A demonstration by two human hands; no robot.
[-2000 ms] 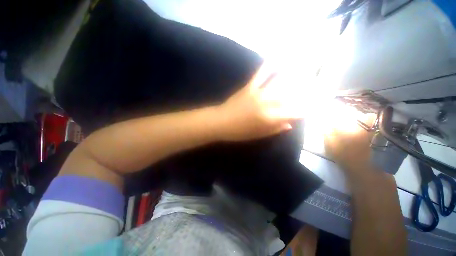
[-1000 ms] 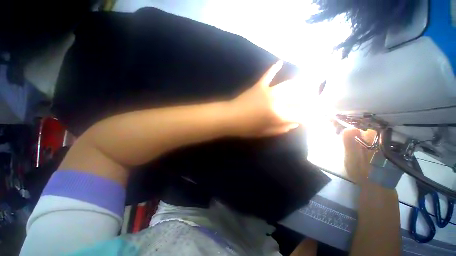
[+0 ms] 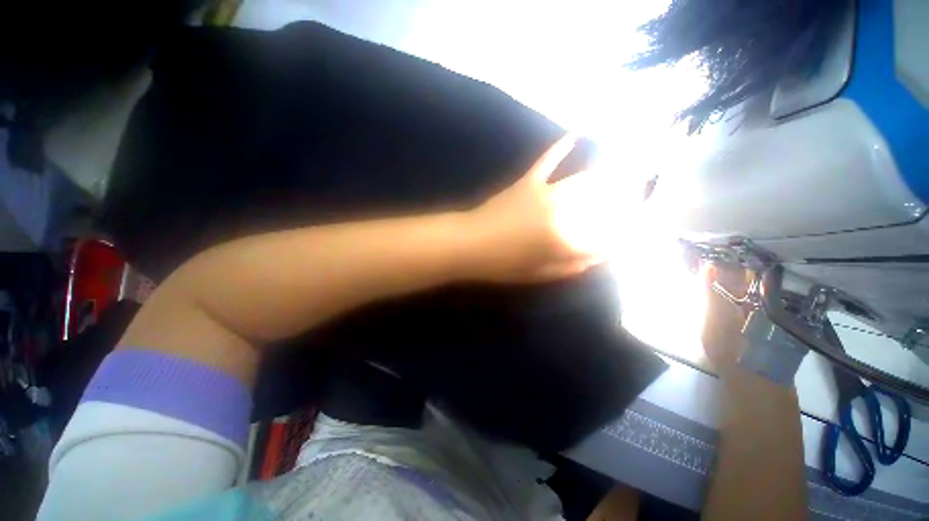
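A large black fabric panel [image 3: 336,122] lies over the table and drapes toward my lap. My left hand [image 3: 535,224] lies flat on it near the needle area, thumb spread from the fingers; its fingertips are washed out by glare. My right hand [image 3: 721,305] is beside the presser foot [image 3: 728,249], partly behind the bent wire and grey block; its fingers are hidden by glare and metal parts. The white sewing machine head [image 3: 805,193] with its blue stripe is at the right.
Blue-handled scissors [image 3: 851,438] lie at the lower right, under the machine arm. A ruled grey strip [image 3: 657,443] runs along the table's front edge. Dark fringe-like strands [image 3: 739,51] hang at the top right. A red object [image 3: 90,285] is at the far left.
Compared with two seconds ago, the machine head sits lower in view and more dark strands show at the top. My right hand sits slightly lower by the foot. My left hand stays on the fabric.
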